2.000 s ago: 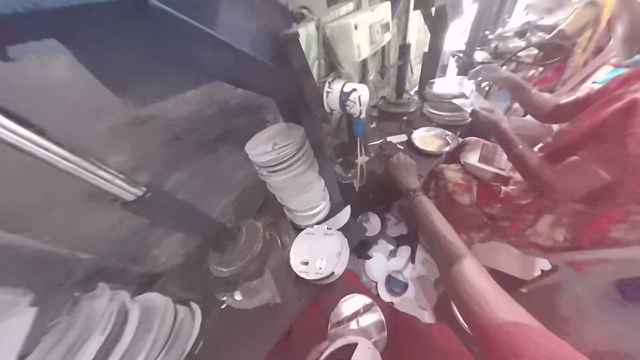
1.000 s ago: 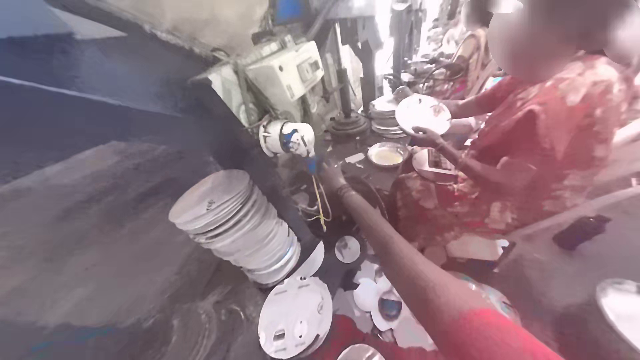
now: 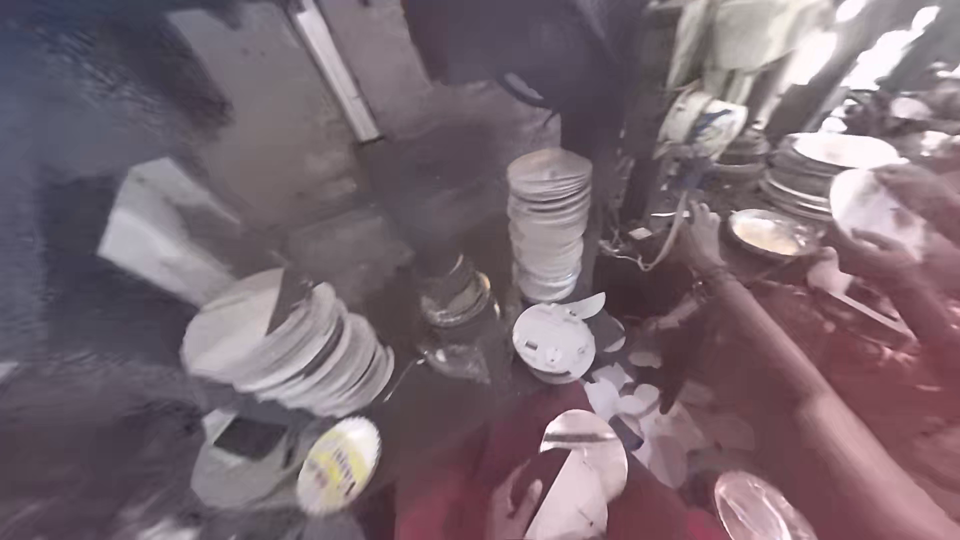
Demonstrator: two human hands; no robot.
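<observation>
My left hand (image 3: 517, 499) is at the bottom edge, blurred, its fingers closed on a pale flat piece (image 3: 571, 502). That piece overlaps a shiny round plate (image 3: 589, 439) above my lap. My right arm reaches forward from the lower right; my right hand (image 3: 701, 234) is beside a pale cord (image 3: 671, 236) that hangs under a white, round-fronted device (image 3: 703, 124). Blur hides whether its fingers grip anything. Between the hands lie a white disc with small cutouts (image 3: 553, 341) and scattered pale paper-like pieces (image 3: 637, 405). Behind the disc rises a tall stack of round plates (image 3: 550, 232).
At the left, a leaning stack of pale discs (image 3: 289, 345) stands near a yellow-and-white round item (image 3: 339, 465). A co-worker's hands (image 3: 889, 244) hold a white plate (image 3: 874, 210) at the right, near a shallow metal bowl (image 3: 769, 232) and more stacked plates (image 3: 799, 176).
The view has swung left and down since one second ago. My left hand, not seen then, now shows at the bottom with the pale piece. My right arm still reaches toward the hanging cord.
</observation>
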